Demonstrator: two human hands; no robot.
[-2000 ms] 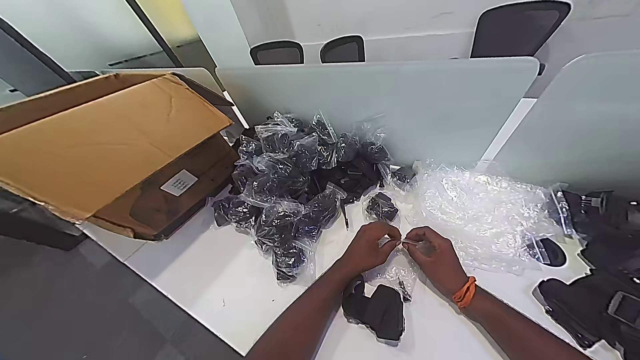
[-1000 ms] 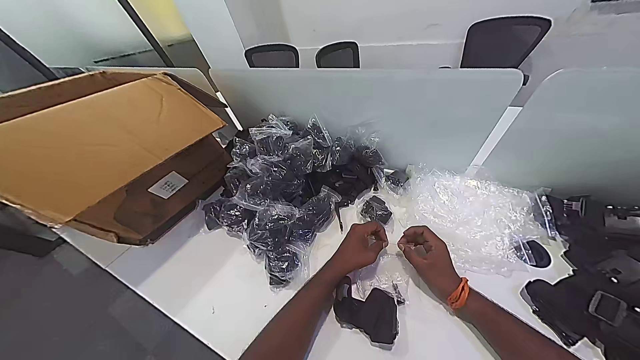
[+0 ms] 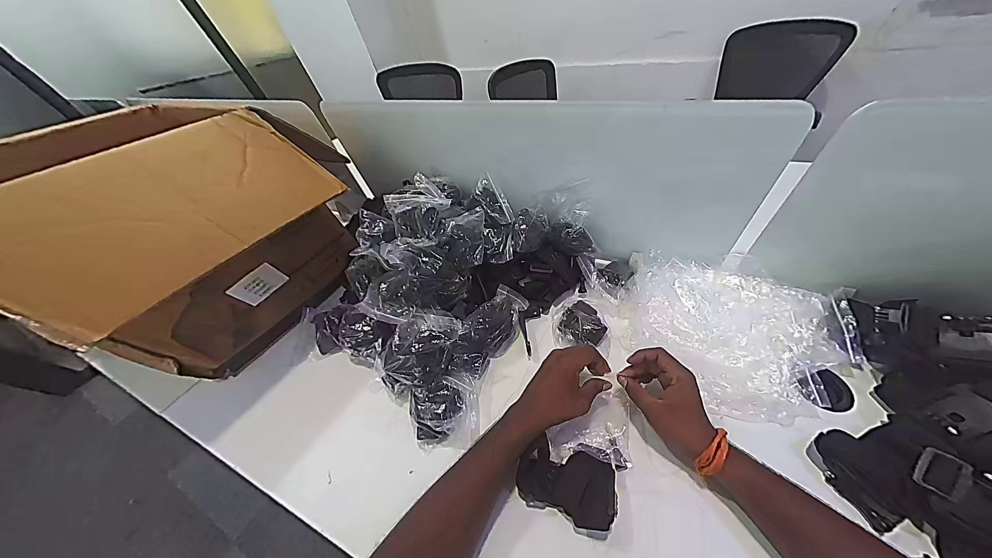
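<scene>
My left hand (image 3: 564,387) and my right hand (image 3: 665,399) meet over the white table, thumbs and index fingers pinching the top edge of a clear plastic bag (image 3: 593,430). The bag hangs down between them. An orange band circles my right wrist. Just below the bag lies a folded black fabric item (image 3: 573,488). Beyond my hands sits a small clear bag with a black item inside (image 3: 581,324). To the left is a heap of clear zip bags holding black items (image 3: 426,287). Right of my hands lies a pile of clear plastic bags (image 3: 728,333).
An open cardboard box (image 3: 178,232) with a white label stands at the left. Black straps and a buckle (image 3: 942,473) lie at the right, near a round black cable opening (image 3: 828,390). A frosted partition (image 3: 589,163) runs along the back, with chairs behind it.
Both hands remain over the same spot, pinching at the bag's top. Between the earlier frames the fingertips moved slightly apart; now they are close together again.
</scene>
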